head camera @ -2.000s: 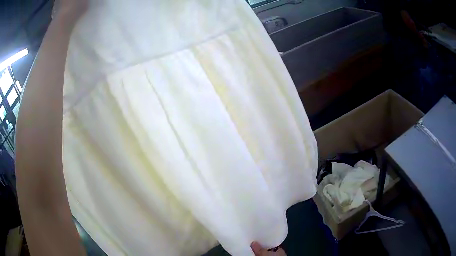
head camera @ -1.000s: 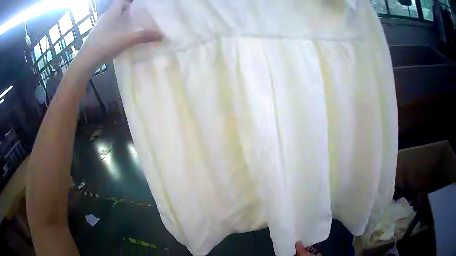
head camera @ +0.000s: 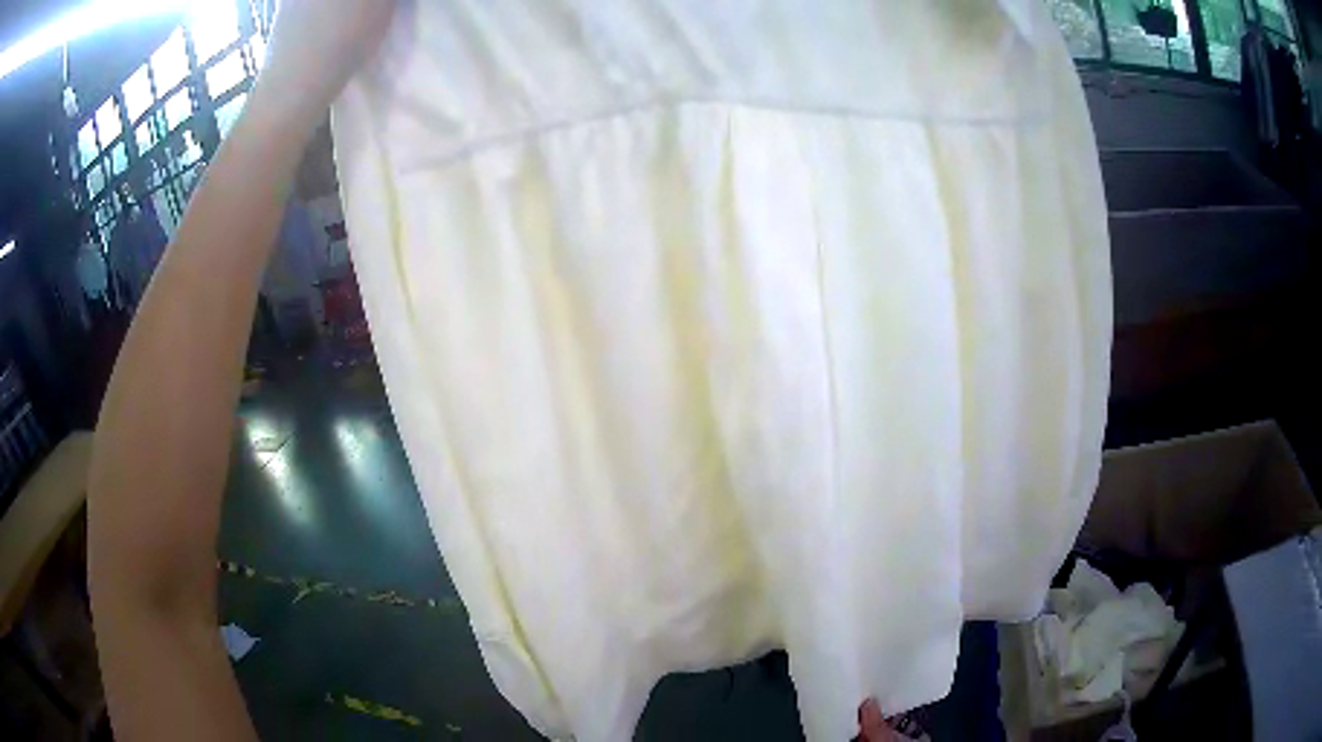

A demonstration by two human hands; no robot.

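Note:
A cream garment (head camera: pixel 740 348) hangs held up in front of me and fills the middle of the view. A cross seam runs over its upper part, with gathers below and a wavy lower edge. My left hand (head camera: pixel 341 29) is at the garment's upper left, partly cut off by the top edge, so its fingers do not show clearly. My right hand (head camera: pixel 879 723) is at the bottom edge, mostly cut off, with a fingertip on the hem. A small dark patterned thing shows beside that fingertip; I cannot tell what it is.
An open carton (head camera: pixel 1203 486) stands at lower right, with crumpled cream cloth (head camera: pixel 1109 631) by it and a pale grey-blue surface (head camera: pixel 1283 623) beside it. A grey bin (head camera: pixel 1189 232) is behind. The dark green floor has yellow-black tape (head camera: pixel 341 592). Windows (head camera: pixel 160 102) are at upper left.
The view has swung left from the bin and cartons. My left hand and forearm now show at the garment's upper left, and the garment hangs straighter. Over the last second it has shifted only slightly.

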